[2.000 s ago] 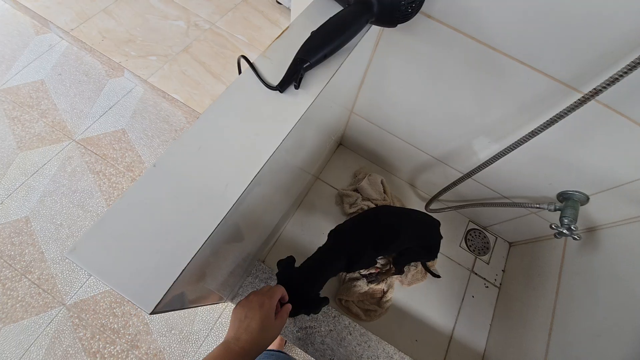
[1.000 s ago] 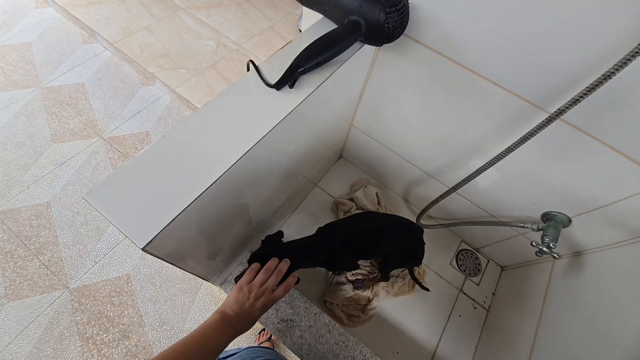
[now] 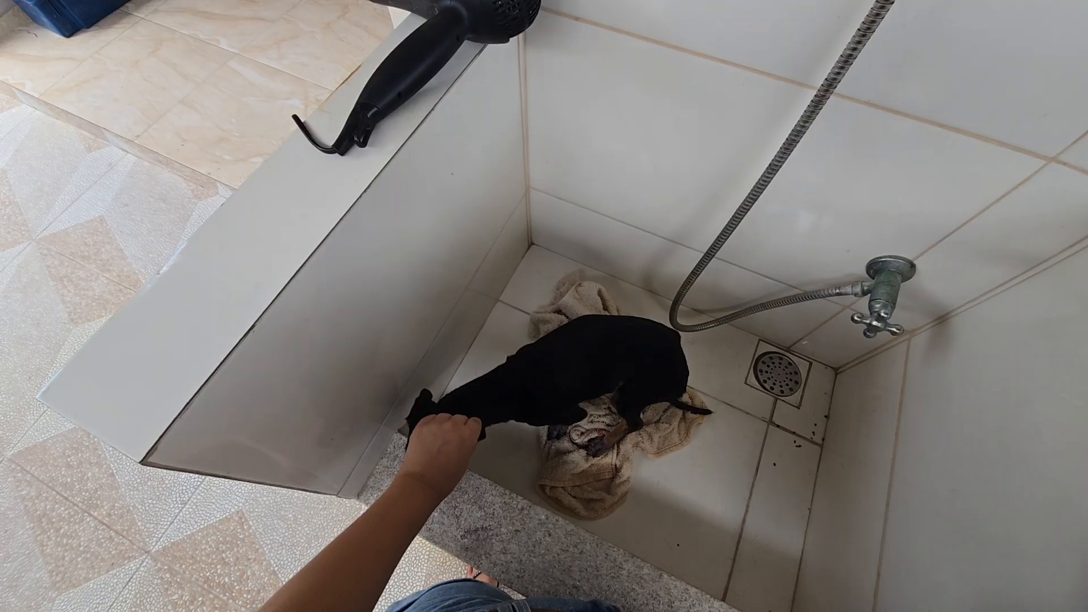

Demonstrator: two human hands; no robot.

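Observation:
My left hand [image 3: 440,449] reaches in from the lower edge, its fingers curled over the head of a small black dog [image 3: 586,365]. The fingertips are hidden, so their exact hold on the head is not clear. The dog stands with its body bent over a wet, rumpled beige towel [image 3: 586,486], its head beside the low wall and its thin tail to the right. More of the towel cloth [image 3: 576,302] lies behind its back. My right hand is out of view.
A black hair dryer [image 3: 416,64] rests on the low white wall [image 3: 204,272]. A metal hose [image 3: 769,174] runs to a tap [image 3: 884,293] above a round floor drain [image 3: 778,374]. A speckled stone ledge [image 3: 544,527] edges the tiled stall.
My left hand was spread over the dog's head a second ago; its fingers are now curled there. The dog's back is more arched. The view has shifted slightly.

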